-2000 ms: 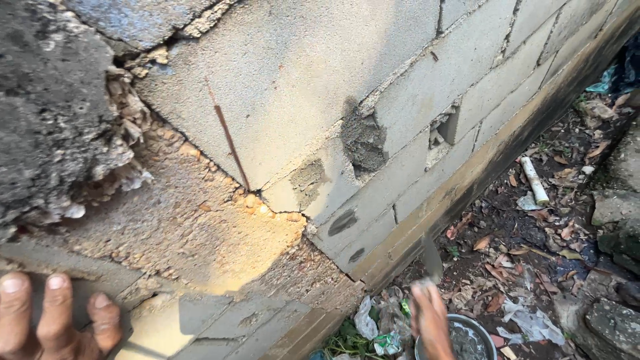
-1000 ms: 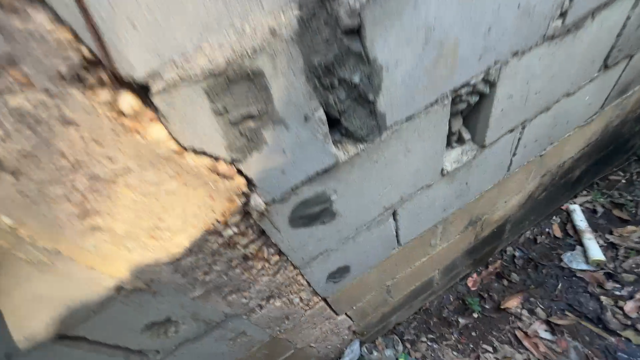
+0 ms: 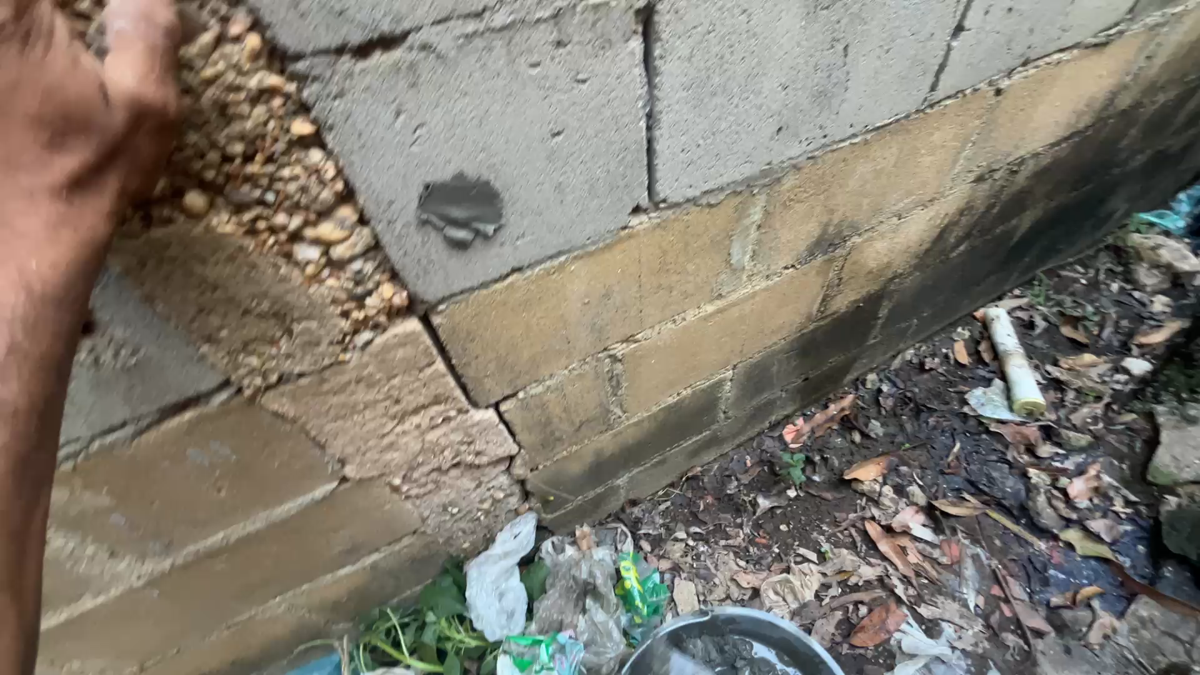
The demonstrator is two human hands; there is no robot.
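Observation:
My left hand (image 3: 89,103) reaches in at the upper left, partly cut off by the frame edge. Its thumb is spread against the rough, pebbly concrete of the wall corner (image 3: 328,230), and nothing shows in its grasp; the fingertips are hidden. My right hand is out of view. Right of the corner, a grey concrete block (image 3: 553,122) bears a small dab of dark wet mortar (image 3: 459,208). A metal bowl (image 3: 797,633) with grey mortar (image 3: 727,653) and some water stands on the ground at the bottom edge, partly cut off.
Tan, stained lower block courses (image 3: 600,300) run off to the upper right. Crumpled plastic bags (image 3: 499,577) and green leaves (image 3: 431,623) lie at the corner's foot. Dead leaves and a whitish tube (image 3: 1012,361) litter the damp ground, with stones (image 3: 1177,445) at the right.
The view has moved lower and closer to the wall's base. My right hand, near the bowl two seconds ago, is out of view. My left hand, at the lower left then, now shows at the upper left.

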